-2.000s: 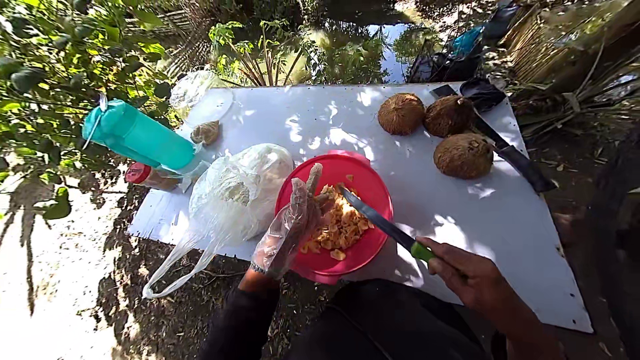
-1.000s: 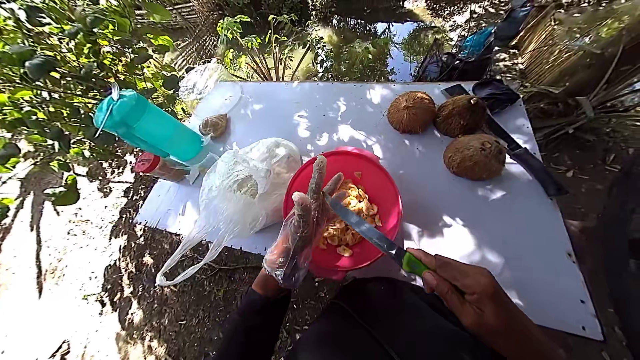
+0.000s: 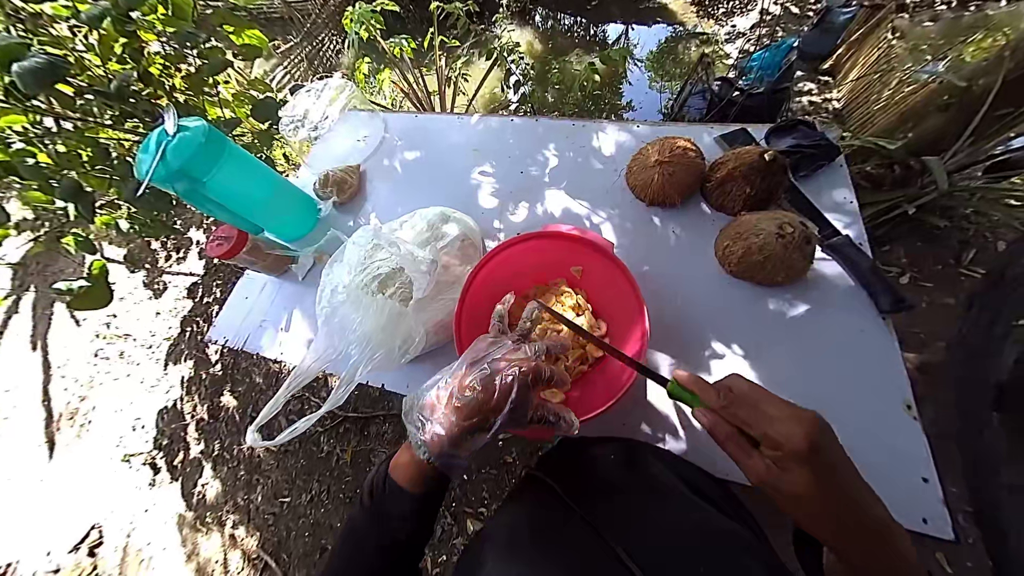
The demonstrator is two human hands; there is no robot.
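My left hand (image 3: 488, 392), in a clear plastic glove, is over the near left part of a red plastic bowl (image 3: 632, 320), its fingers spread and bent. Whether a piece lies between them cannot be told. Pale yellow-orange cut pieces (image 3: 576, 352) lie in the bowl, partly hidden by the glove. My bare right hand (image 3: 768, 440) grips a knife (image 3: 620, 356) by its green and black handle. The blade slants over the bowl, its tip close to my left fingers.
A knotted clear plastic bag (image 3: 384, 296) sits left of the bowl on the white table (image 3: 840, 448). Beyond it are a teal pitcher (image 3: 232, 184), a red-lidded jar (image 3: 248, 250) and a small brown item (image 3: 338, 184). Three husked coconuts (image 3: 766, 248) and a black-handled machete (image 3: 860, 272) lie right.
My left hand has turned from fingers raised upward to lying lower, bent over the pieces. The knife stays in my right hand, its blade now seen more edge-on.
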